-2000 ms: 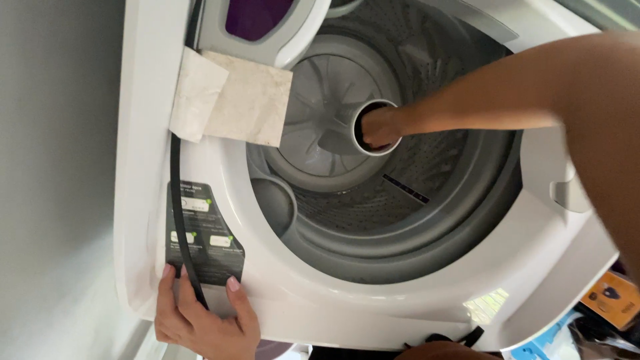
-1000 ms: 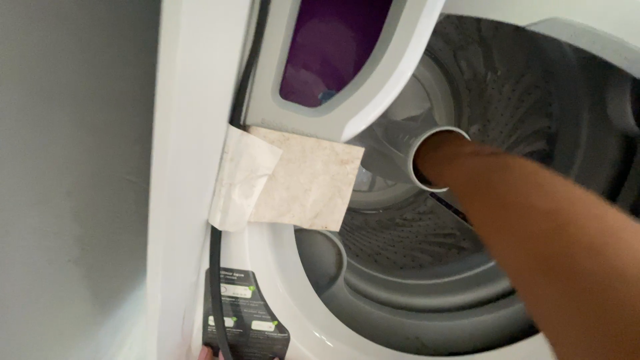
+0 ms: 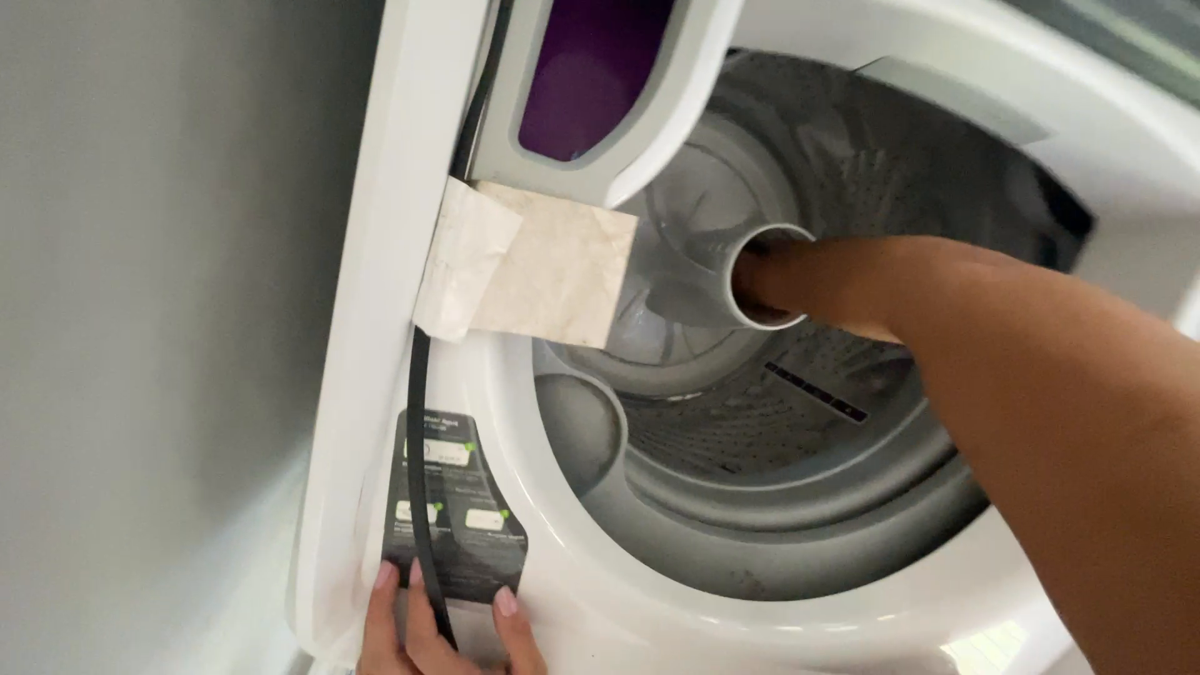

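A top-loading washing machine (image 3: 600, 525) stands with its tub exposed. My right hand (image 3: 773, 277) reaches into the hollow top of the grey agitator (image 3: 684, 272); its fingers are hidden inside, so what they touch cannot be seen. At the bottom left, my left hand (image 3: 450, 628) rests its spread fingertips on the machine's white top, at the lower edge of a dark label (image 3: 455, 525) that bears writing. A black cable (image 3: 419, 422) runs over the label and between those fingers. Above it, a stained beige sheet (image 3: 558, 262) with a whitish strip (image 3: 464, 262) overhangs the tub opening.
A grey panel with a purple window (image 3: 595, 75) juts over the upper left of the tub. The ribbed, perforated drum wall (image 3: 844, 187) surrounds the agitator. A round grey recess (image 3: 577, 431) sits at the opening's left side. A grey wall (image 3: 169, 234) rises along the left.
My left hand, nearly out of view one second ago, shows again at the label's lower edge. My right hand stays inside the agitator's top. The view has shifted and tilted.
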